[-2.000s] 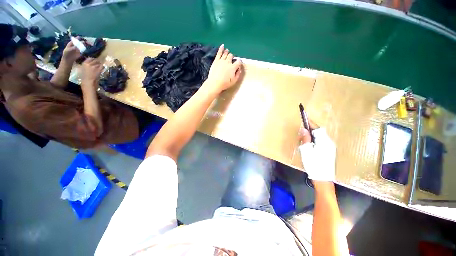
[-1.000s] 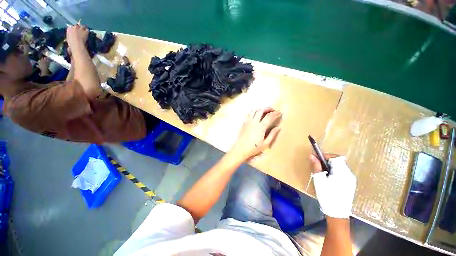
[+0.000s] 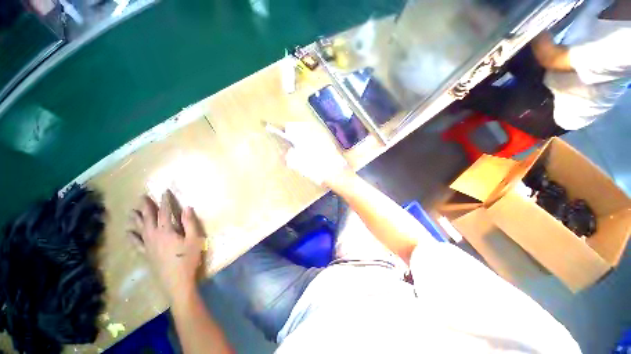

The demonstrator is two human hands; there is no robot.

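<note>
My bare left hand (image 3: 169, 238) rests on the tan bench (image 3: 239, 104) with its fingers spread and nothing in it. My right hand (image 3: 306, 155), in a white glove, is over the bench near the phone. It holds a slim marker pen (image 3: 275, 130) pointing up and left; glare washes out the glove and much of the pen. A large heap of black spiky hair pieces (image 3: 52, 269) lies at the left, beyond my left hand and cut off by the picture's edge.
A smartphone (image 3: 337, 116) lies beside the reflective panel (image 3: 415, 66), with a white bottle (image 3: 288, 75) behind it. An open carton (image 3: 540, 256) with black parts stands on the floor, near a red stool (image 3: 508, 142) and a person (image 3: 588, 69).
The view has swung right, bringing in the carton and another person. My left hand has left the black heap and lies open on the bench. The pen stays in my right hand.
</note>
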